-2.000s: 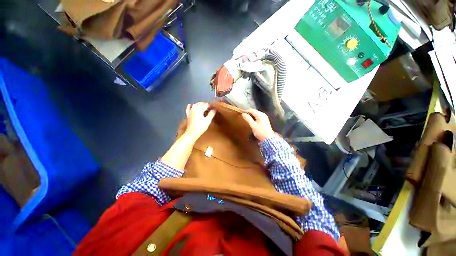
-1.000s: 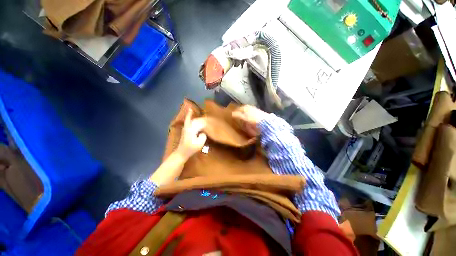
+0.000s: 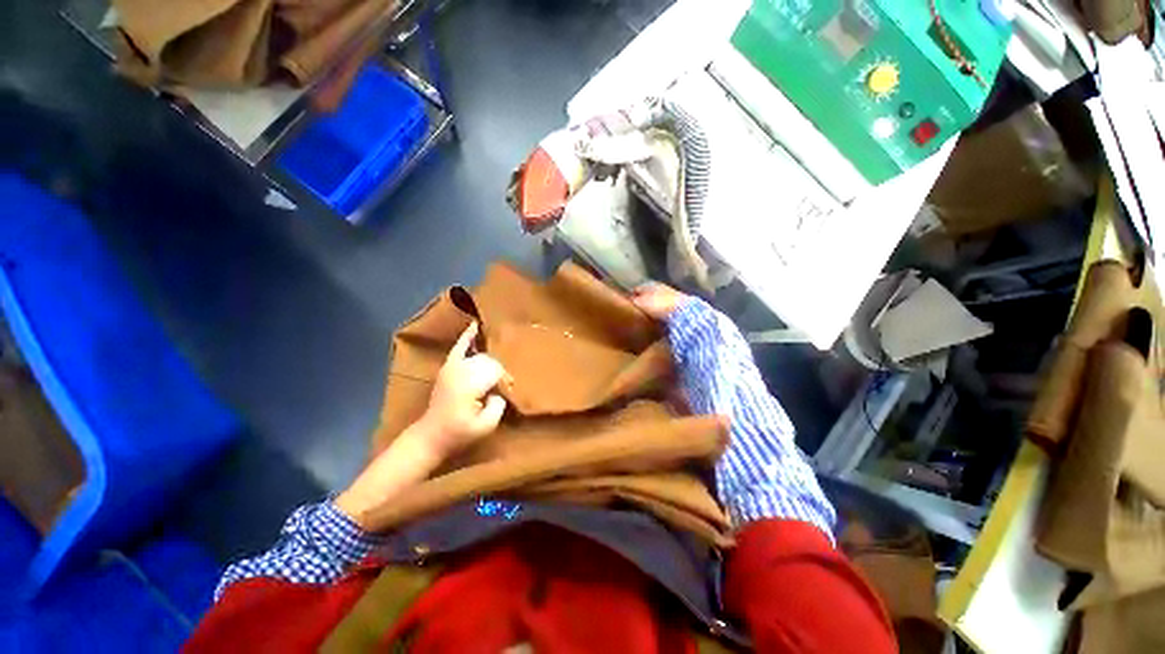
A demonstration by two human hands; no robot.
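A floppy tan-brown bag body [image 3: 562,335] lies folded against my aproned lap, its upper edge open and spread away from me. My left hand [image 3: 465,399] is at its left side, index finger extended to a small dark fold opening, the other fingers curled on the leather. My right hand [image 3: 657,302] grips the upper right edge; its fingertips are partly hidden by the leather. A thick folded brown edge crosses the near side of the bag, above the dark apron.
A white bench [image 3: 779,243] holds a green control box [image 3: 869,83] and a bundle of rags [image 3: 613,179]. A large blue bin [image 3: 115,396] stands left. A trolley with brown pieces [image 3: 224,45] and a blue bin [image 3: 355,138] is upper left. Brown parts [image 3: 1096,434] lie on the yellow-edged table right.
The bag's upper part has been spread open and its left side shows more. My left hand has moved down and left; my right hand has stayed near the upper right edge.
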